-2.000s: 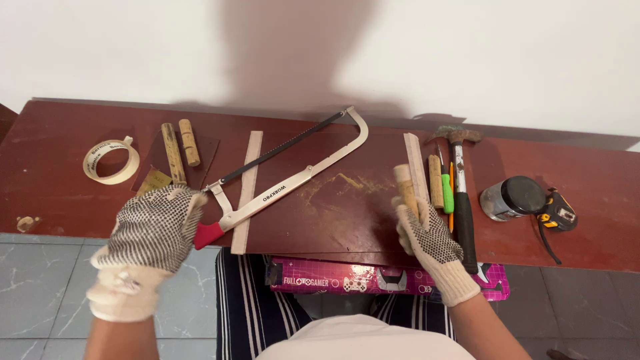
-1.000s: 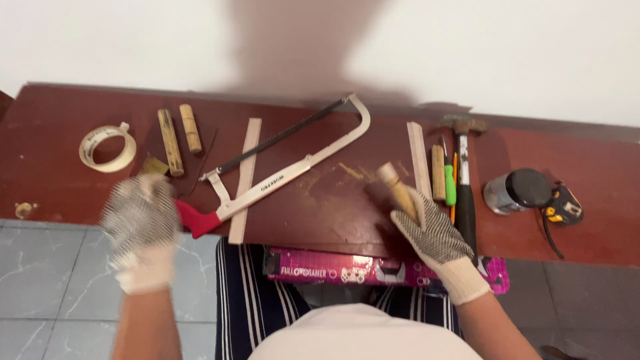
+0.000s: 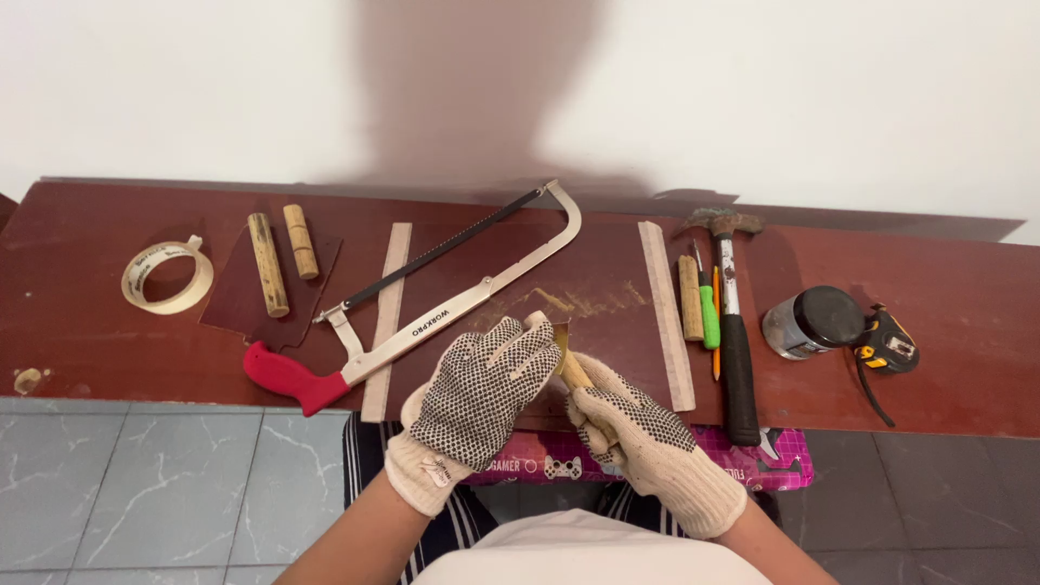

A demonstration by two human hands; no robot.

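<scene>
My right hand [image 3: 634, 439], in a dotted work glove, grips a short round wooden stick [image 3: 576, 371], probably bamboo, its far end tilted up to the left. My left hand [image 3: 491, 390], gloved alike, holds a small yellowish sheet [image 3: 561, 337], apparently sandpaper, against that end. Behind my left hand lies a Workpro hacksaw [image 3: 463, 305] with a red handle, its blade towards the wall. Fine yellowish dust [image 3: 569, 302] marks the board beyond my hands. Two more cut sticks [image 3: 268, 264] rest at the left on a dark reddish sheet [image 3: 227, 301].
A masking tape roll [image 3: 168, 277] lies far left. Pale strips [image 3: 668, 317] flank the work area. To the right are another stick [image 3: 690, 298], a green-handled pointed tool [image 3: 708, 317], a pencil [image 3: 717, 357], a claw hammer [image 3: 738, 357], a black-lidded jar [image 3: 812, 322] and a tape measure [image 3: 890, 341].
My left hand has moved right, from beside the saw handle to the stick, and now has the yellowish sheet that lay near the left sticks. My right hand has brought its stick towards the middle.
</scene>
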